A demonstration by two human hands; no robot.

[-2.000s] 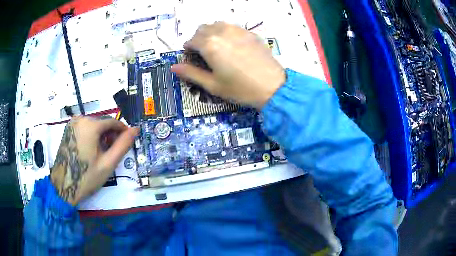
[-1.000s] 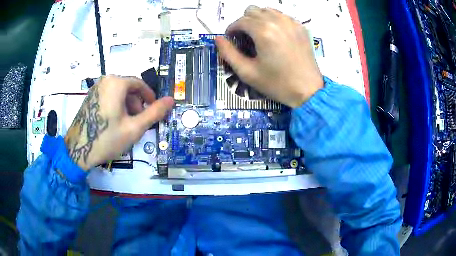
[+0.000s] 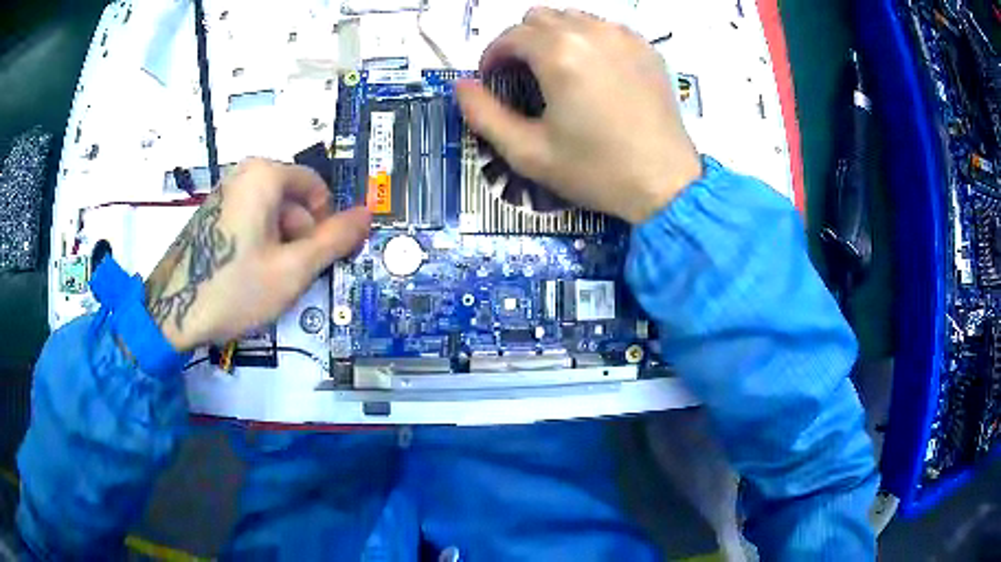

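The blue motherboard (image 3: 423, 296) lies on the white chassis panel (image 3: 99, 154), its metal port strip along the panel's near edge. A RAM module (image 3: 380, 165) with an orange-white label sits in its slots. My right hand (image 3: 587, 110) is over the cooling fan (image 3: 516, 187), thumb at its left side and fingers curled at its top, gripping it. My left hand (image 3: 258, 247) is at the board's left edge, thumb tip over the edge near the RAM. Its curled fingers hide whether it pinches anything.
A black electric screwdriver (image 3: 853, 165) lies right of the panel. Beyond it stands a blue tray (image 3: 928, 274) holding several boards. A black cable (image 3: 205, 99) runs down the panel's left part. A speckled grey block (image 3: 24, 198) is at the far left.
The panel and board appear farther right and higher than two seconds ago, and less tilted. My left thumb has moved up along the board's left edge. My right hand stays at the fan.
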